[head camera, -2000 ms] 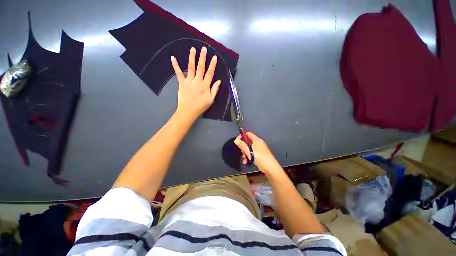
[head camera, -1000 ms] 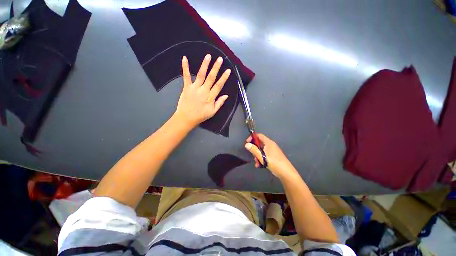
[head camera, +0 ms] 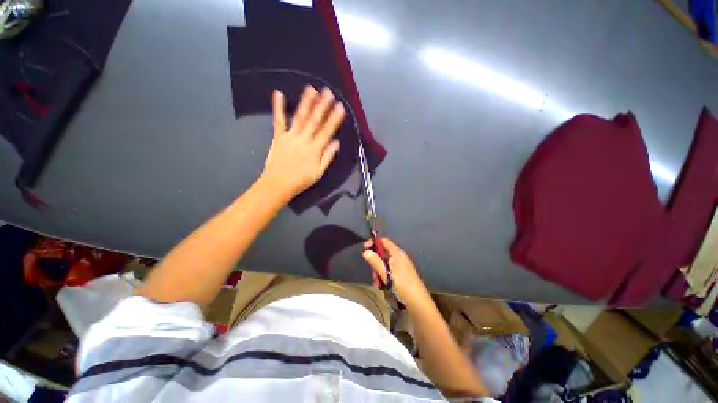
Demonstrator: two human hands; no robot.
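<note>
A dark purple-black fabric piece (head camera: 275,47) with a maroon strip along its right edge lies on the table, a pale curved line drawn on it. My left hand (head camera: 303,146) lies on it, palm down, fingers spread and slightly blurred. My right hand (head camera: 387,268) holds tailor's shears (head camera: 367,185) by the red and dark handles. The blades point away from me, at the cloth's right side along the curved line. A narrow dark sliver (head camera: 340,198) hangs loose left of the blades. A dark crescent offcut (head camera: 327,245) lies left of my right hand, near the front edge.
Another marked dark fabric (head camera: 47,86) lies at left, with a silvery wrapped lump (head camera: 17,16) at its top. Large maroon cut panels (head camera: 586,201) lie at right on the grey table (head camera: 449,173). Cartons (head camera: 622,346) and plastic bags are below the table's front edge.
The fabric has turned and its lower right edge is now partly cut into a loose sliver. The shears have stayed at the curved line. The whole view has shifted.
</note>
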